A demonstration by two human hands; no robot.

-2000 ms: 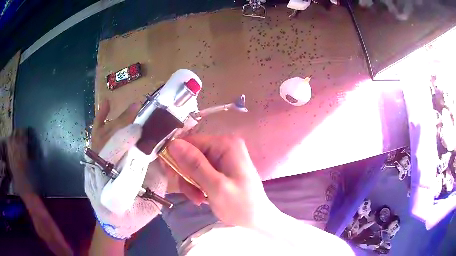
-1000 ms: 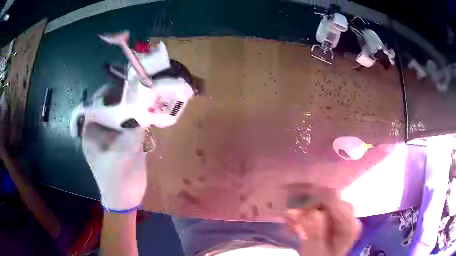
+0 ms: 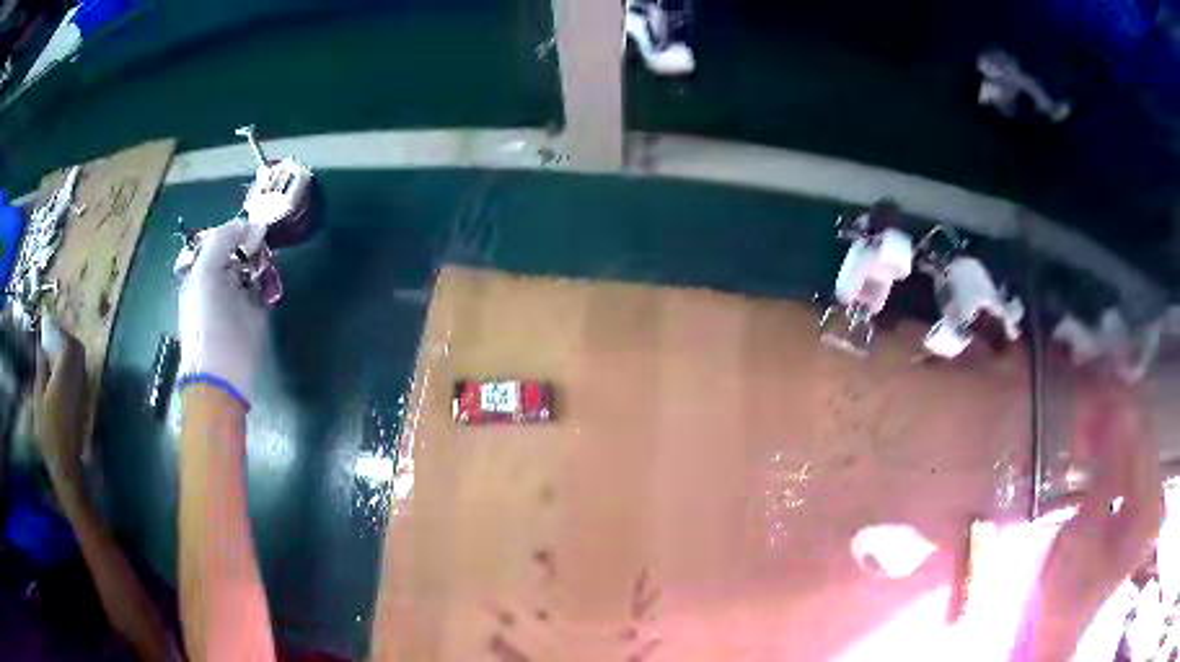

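My left hand (image 3: 229, 317), in a white knit glove with a blue cuff, is stretched far forward at the left. It holds a white toy motorcycle (image 3: 280, 194) with a dark wheel over the green surface. My right hand (image 3: 1110, 453) is blurred and washed out at the right edge, below a blurred pale unit (image 3: 1100, 347); its fingers and any contact cannot be made out. The white glue bottle (image 3: 893, 550) lies on the cardboard (image 3: 673, 453) at the lower right. A thin gold tool (image 3: 964, 569) lies just right of it, in glare.
A red-black labelled block (image 3: 502, 401) lies on the cardboard. Two white motorcycles (image 3: 874, 274) (image 3: 965, 304) stand at its far right edge. A black rod (image 3: 162, 373) lies on the green surface. Another person's arm (image 3: 91, 517) is at the left, beside a second cardboard (image 3: 114, 233) with parts.
My left hand has carried the motorcycle forward and away. My right hand has moved from the lower middle to the right edge. The gold tool now lies beside the bottle. The view has shifted forward.
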